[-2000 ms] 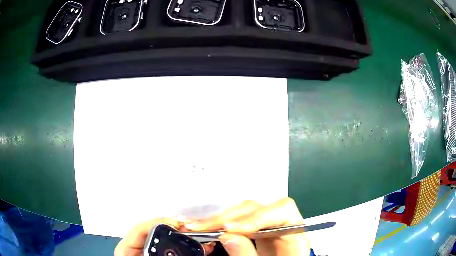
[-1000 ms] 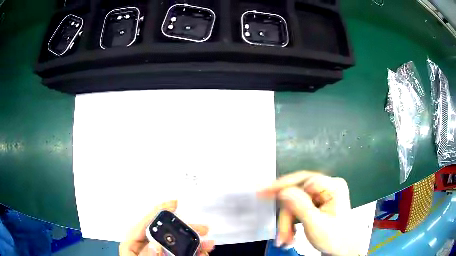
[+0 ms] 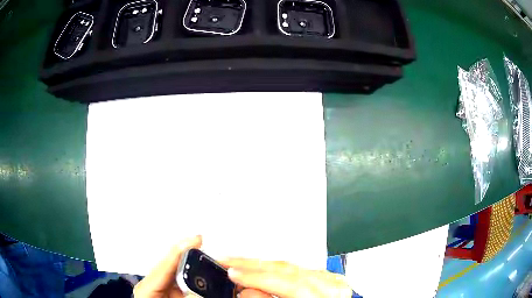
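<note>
A black watch housing [image 3: 204, 279] with a bright rim, two pale dots and a round centre feature is held tilted at the bottom edge of the view. My left hand [image 3: 163, 276] grips its left side and is partly cut off by the frame edge. My right hand [image 3: 289, 279] has its fingertips on the housing's right side, with the lower part of the hand cut off. No tweezers are visible. The white paper sheet [image 3: 204, 157] lies in front of the hands, with only a faint speck visible on it.
A black foam tray [image 3: 233, 73] across the top holds several similar housings. Crinkled clear plastic bags [image 3: 483, 128] lie on the green mat [image 3: 385, 174] at right. Another white sheet [image 3: 396, 262] and a red structure [image 3: 475, 250] are at lower right.
My right hand has moved left from away over the paper's right edge to the housing. The thin tool seen in it two seconds ago is no longer visible. The view has shifted slightly.
</note>
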